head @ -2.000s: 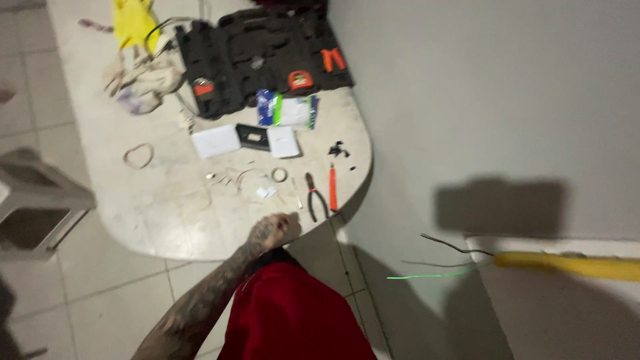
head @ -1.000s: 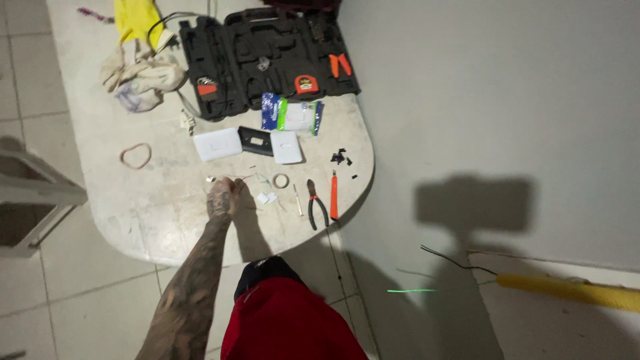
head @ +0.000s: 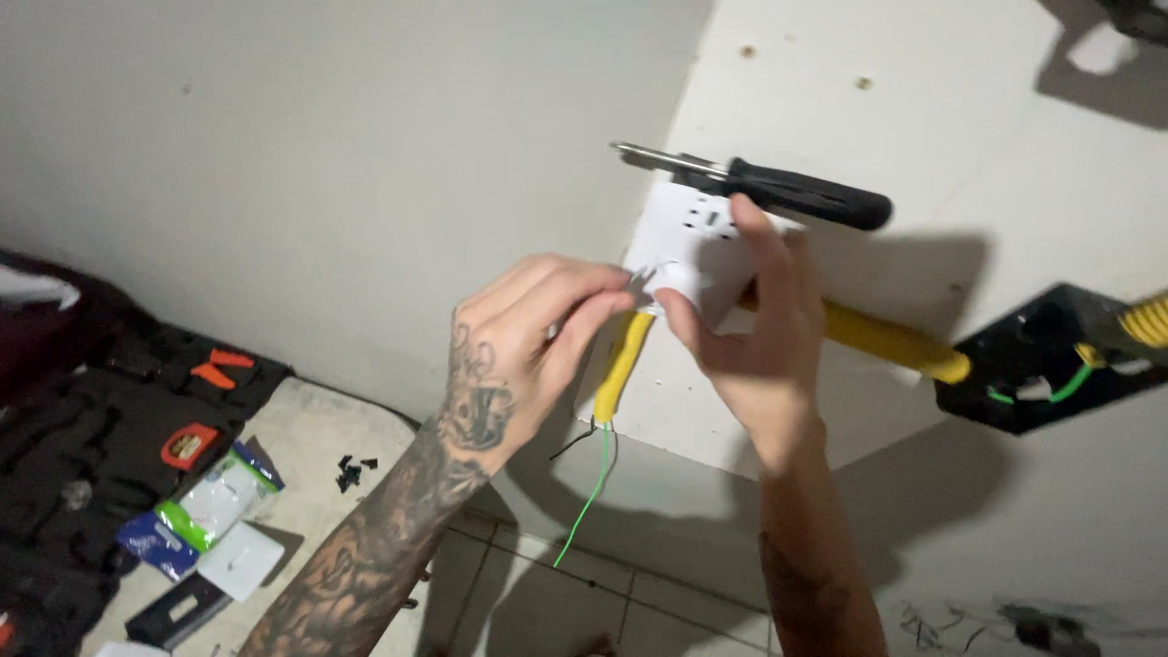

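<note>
My left hand (head: 538, 328) pinches a small, blurred, light-coloured piece (head: 641, 276) against the lower left of a white outlet plate (head: 671, 219). My right hand (head: 762, 338) rests on that plate, with the thumb at its lower edge and a finger near the slots. A screwdriver with a black handle (head: 808, 193) lies across the plate's top, its metal tip pointing left; whether my right hand holds it, I cannot tell. From below the plate comes a yellow corrugated conduit (head: 624, 367), with a green wire (head: 593, 497) and a black wire (head: 573, 443) hanging from its end.
A white board (head: 867, 155) stands behind the plate. Another yellow conduit (head: 894, 342) runs right to a black box (head: 1049, 365) with a green wire. At left, the table (head: 301, 433) bears a dark tool case (head: 73, 401), a plastic packet (head: 214, 497) and white plates (head: 242, 558).
The view has swung far right, from the table to the board. My left hand was at the small parts on the table and is now at the outlet plate; my right hand has come into view.
</note>
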